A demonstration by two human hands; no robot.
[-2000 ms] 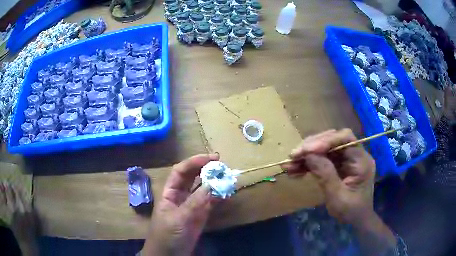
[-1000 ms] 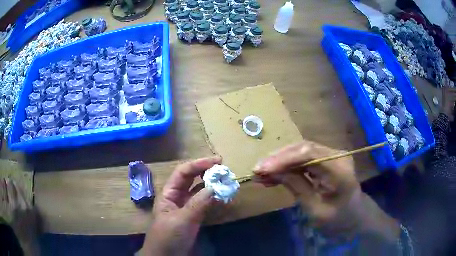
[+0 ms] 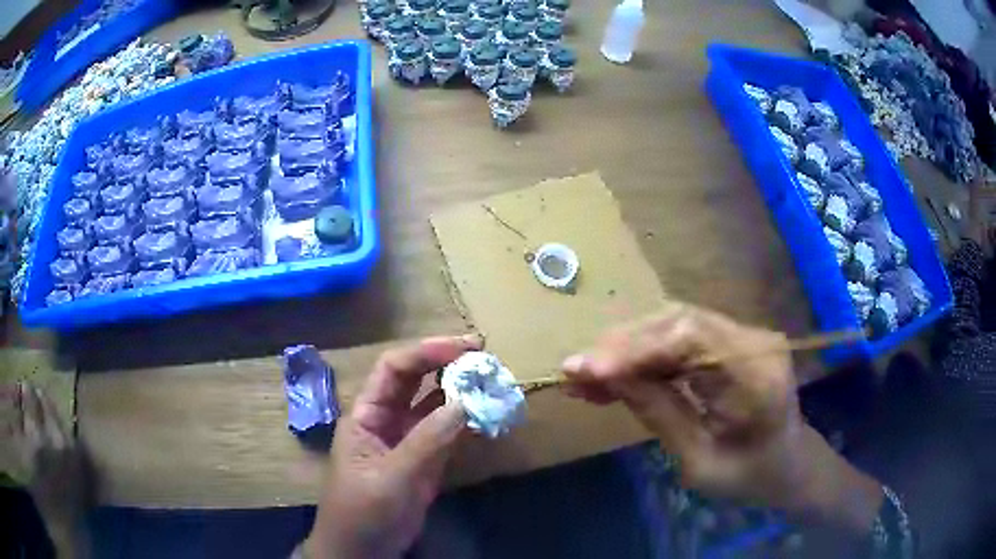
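My left hand [image 3: 399, 431] holds a white ruffled piece [image 3: 484, 393] between thumb and fingers, its hollow side facing up and to the right. My right hand [image 3: 699, 393] grips a thin bamboo skewer [image 3: 808, 342], whose far end is blurred. The skewer's tip is at the right side of the white piece; whether it touches cannot be told. A small white glue cup [image 3: 556, 265] with greyish contents sits on a tan cardboard pad [image 3: 524, 317] beyond the hands. A purple piece [image 3: 310, 389] lies on the table left of my left hand.
A large blue tray [image 3: 208, 306] of purple pieces is at left, a narrow blue tray [image 3: 781, 224] of purple-and-white pieces at right. Grey-green topped pieces [image 3: 470, 49] and a squeeze bottle [image 3: 623, 31] stand beyond. Heaps of loose pieces flank both sides. Another person's hand [image 3: 38, 437] is at far left.
My right hand moved left, bringing its fingers nearer the white piece than two seconds ago. The skewer's rear end has tilted lower. My left hand still holds the white piece in nearly the same place.
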